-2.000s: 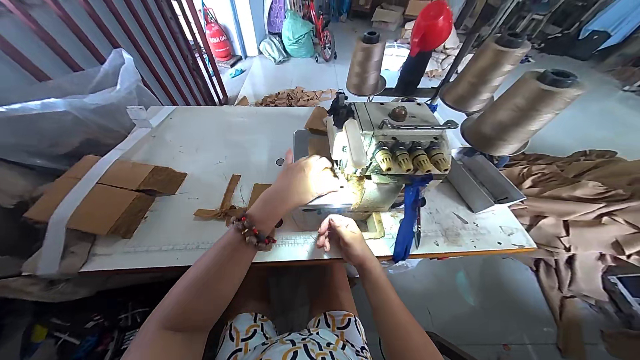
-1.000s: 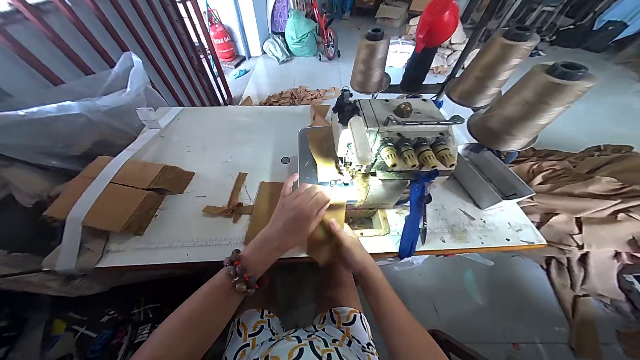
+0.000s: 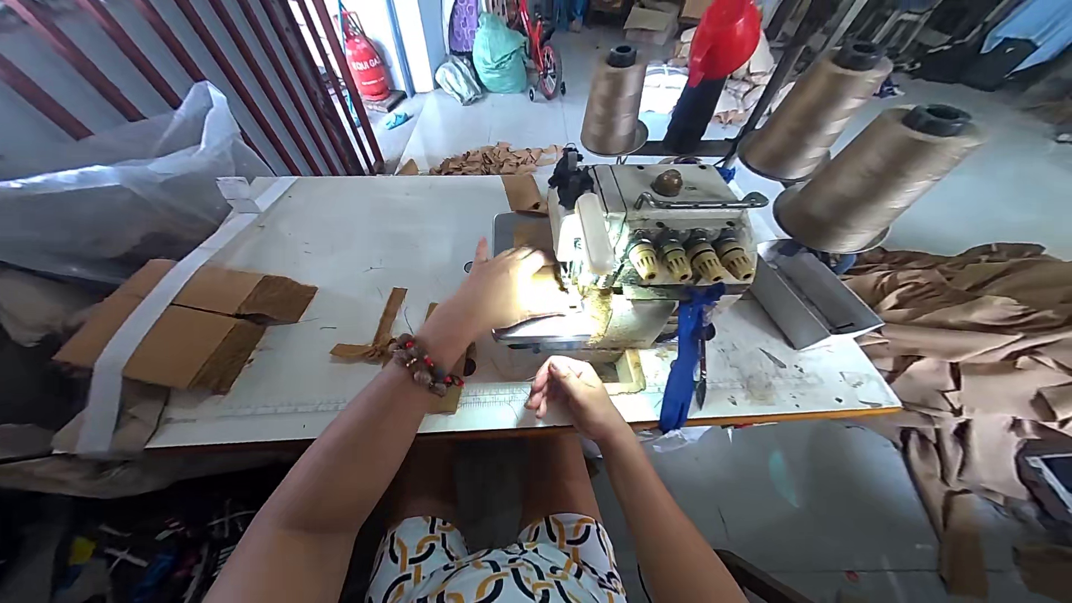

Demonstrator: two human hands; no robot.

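Note:
My left hand (image 3: 512,289) lies spread over brown fabric at the needle area of an overlock sewing machine (image 3: 662,226). The brown fabric (image 3: 529,236) shows beyond my fingers on the machine's metal plate, and glare hides the presser foot. My right hand (image 3: 571,394) is near the front table edge, below the machine bed, its fingers curled; whether they pinch anything is unclear. Under my left wrist lies another brown fabric piece (image 3: 445,400). A brown fabric strip (image 3: 387,322) rests on the table left of that wrist. A blue cloth strip (image 3: 691,360) hangs from the machine's front.
Stacked brown fabric pieces (image 3: 201,327) sit at the table's left beside a white strap (image 3: 167,301) and a clear plastic bag (image 3: 126,201). Thread cones (image 3: 875,180) stand above the machine. A grey metal tray (image 3: 816,293) is at right; brown cloth (image 3: 980,335) is heaped beyond.
My left hand has moved forward from the front of the machine to its needle area. My right hand has come off the brown piece it touched one second ago.

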